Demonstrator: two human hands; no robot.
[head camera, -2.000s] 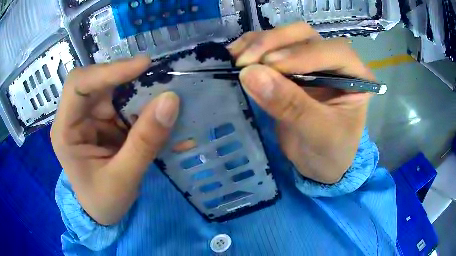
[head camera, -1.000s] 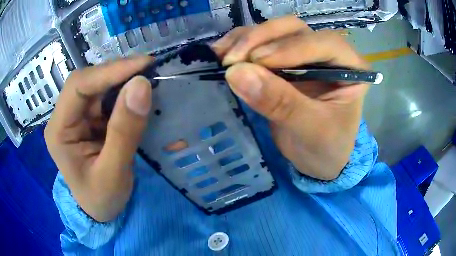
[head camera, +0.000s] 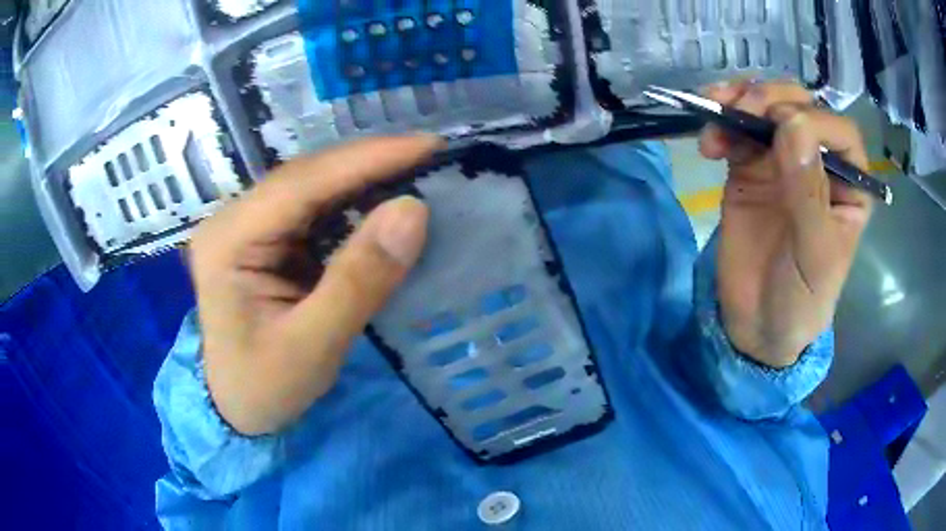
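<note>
My left hand grips a grey phone middle frame by its upper left corner, thumb on its face, fingers behind. The frame has black ragged edging and rows of oval slots at its lower end. It is held tilted in front of the smock, below the tray edge. My right hand holds tweezers to the right of the frame, apart from it. Their bright tips point left and look slightly apart. I cannot make out any part at the tips.
A blister tray with several frames lies across the top. Blue carrier film with rows of spots lies over one frame. Blue bins stand at lower right, with blue plastic at left. Floor with a yellow line shows right.
My right hand and the tweezers have moved right, away from the frame. The tray, the frame and my left hand now appear further right in the view. My left hand still grips the frame.
</note>
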